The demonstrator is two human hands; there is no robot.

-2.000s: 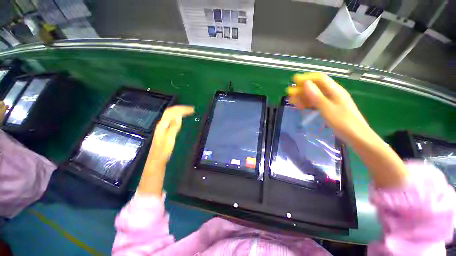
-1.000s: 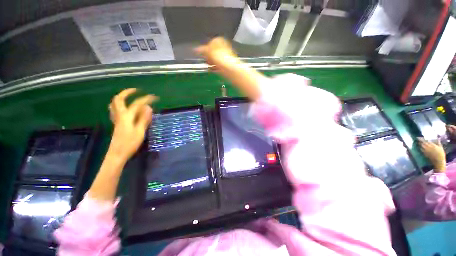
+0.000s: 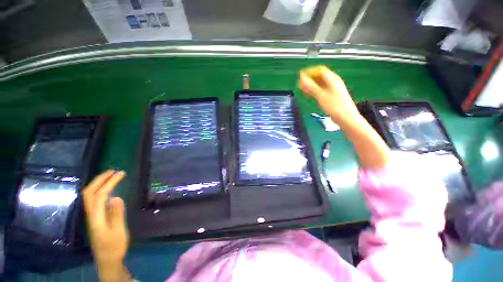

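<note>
Two tablets lie side by side in a black tray (image 3: 182,223) in front of me. The left tablet (image 3: 185,160) and the right tablet (image 3: 269,143) both show rows of small text; glare covers the lower part of the right one. My left hand (image 3: 106,212) is left of the tray, fingers apart, holding nothing. My right hand (image 3: 322,85) is raised above the mat, up and right of the right tablet, with curled, blurred fingers; whether it holds something cannot be told. A small plug-like piece (image 3: 246,82) stands out behind the right tablet.
A dark cable (image 3: 326,165) and a white plug piece (image 3: 329,122) lie on the green mat right of the tray. Other tablet trays stand at the left (image 3: 95,137) and right (image 3: 375,115). A metal rail (image 3: 220,48) runs behind. Another person's sleeve (image 3: 488,215) is at the right edge.
The right tablet's screen has changed to text rows. My right hand has moved right, uncovering the cable and white piece. My left hand has moved down and away from the left tablet.
</note>
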